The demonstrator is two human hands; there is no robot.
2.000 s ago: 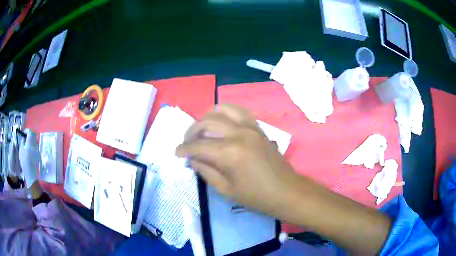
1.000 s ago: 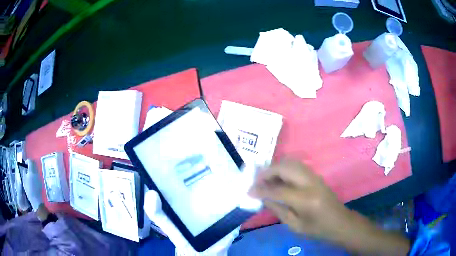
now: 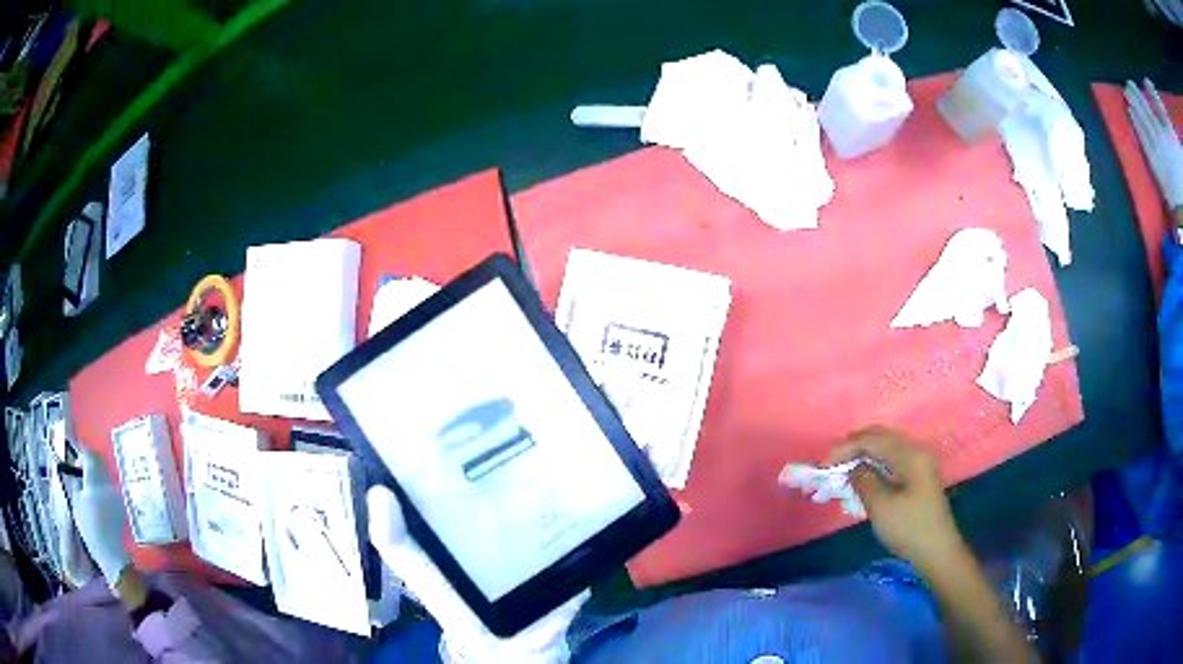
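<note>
A black-framed tablet (image 3: 500,444) is held up and tilted in front of me, its screen white with a small picture. My left hand (image 3: 448,590), in a white glove, grips it from below; its fingers are partly hidden behind the tablet. My bare right hand (image 3: 895,493) is to the right of the tablet, apart from it, holding a small crumpled white cloth (image 3: 823,484) above the red mat. A flat white printed sleeve or box (image 3: 698,324) lies on the mat, partly behind the tablet.
Crumpled cloths (image 3: 752,136) and a white dispenser bottle (image 3: 865,106) with open lid lie at the back. A tape roll (image 3: 210,320), a white box (image 3: 298,327) and printed sheets (image 3: 223,499) lie left. A pink sleeve (image 3: 97,623) is lower left; another person's gloved hand (image 3: 1155,136) is far right.
My right hand has moved from over the work to the right, off the tablet, keeping the cloth. The tablet has come up from low in front of me and turned.
</note>
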